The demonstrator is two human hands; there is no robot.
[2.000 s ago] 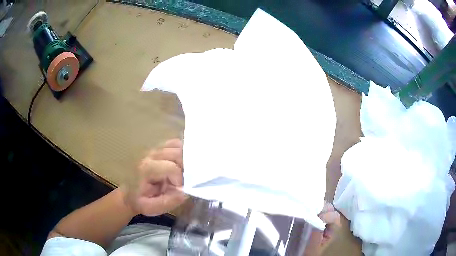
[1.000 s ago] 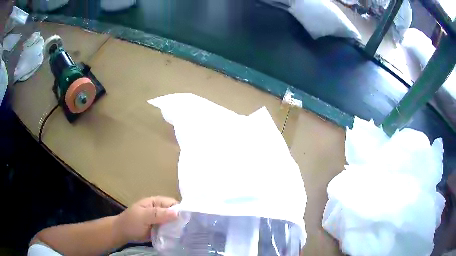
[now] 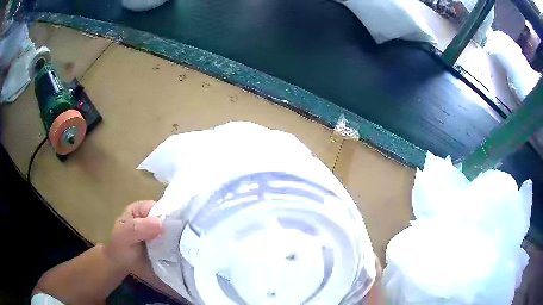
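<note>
A clear-and-white water tank [image 3: 280, 256] is tilted with its round white disc end towards me, low in the middle. A white protective bag [image 3: 238, 146] is around its far part and sides. My left hand [image 3: 136, 232] pinches the bag's edge at the tank's left side. My right hand [image 3: 374, 292] shows only as a sliver at the tank's lower right, mostly hidden by the bag and cut off by the bottom edge; its grip cannot be told.
A pile of white bags [image 3: 455, 250] lies at the right. A bench motor with an orange disc [image 3: 68, 132] stands at the left on the cardboard-covered table [image 3: 131, 95]. Beyond lies a dark conveyor [image 3: 268, 53] with white bundles, and a green post [image 3: 506, 134].
The tank has tipped so its disc end now faces me. The bag has come down around its sides. My left hand has moved left and slightly up, still holding the edge.
</note>
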